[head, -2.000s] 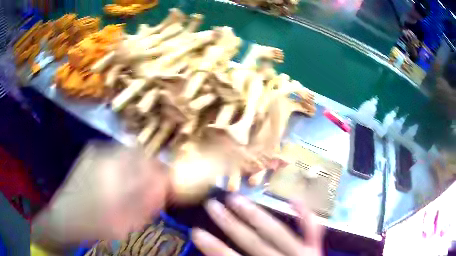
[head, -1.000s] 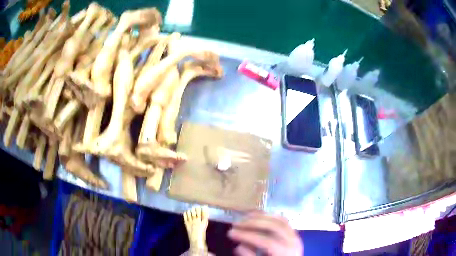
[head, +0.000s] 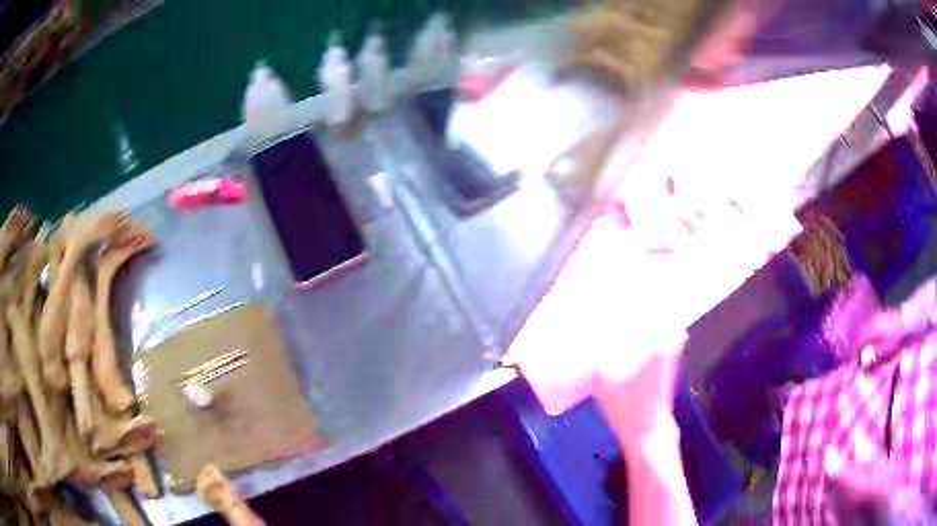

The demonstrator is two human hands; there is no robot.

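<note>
The toes end of a tan figurine leg point(head: 228, 496) rises from the bottom edge, by the front of the brown cardboard work pad point(head: 236, 416). My left hand is out of the picture; what holds this leg is hidden. What looks like my right hand point(head: 639, 375) reaches up from the bottom edge, right of the bench, over the lower edge of a glaring white sheet or surface point(head: 658, 262). It is washed out; its fingers and any grip cannot be made out. Pale sticks point(head: 214, 368) and a white lump point(head: 197, 393) lie on the pad.
Tan legs point(head: 72, 329) are heaped at the left. A smartphone point(head: 308, 211), a red-pink tube point(head: 208, 192) and white bottles point(head: 337, 87) stand or lie near the green belt point(head: 134, 113). A second phone point(head: 467, 170) lies beyond. A person's checked sleeve point(head: 853, 442) is at the right.
The view has swung right, so the pad and phone sit further left. The leg's foot shows lower and further left. My right hand has gone from near the pad to the white surface.
</note>
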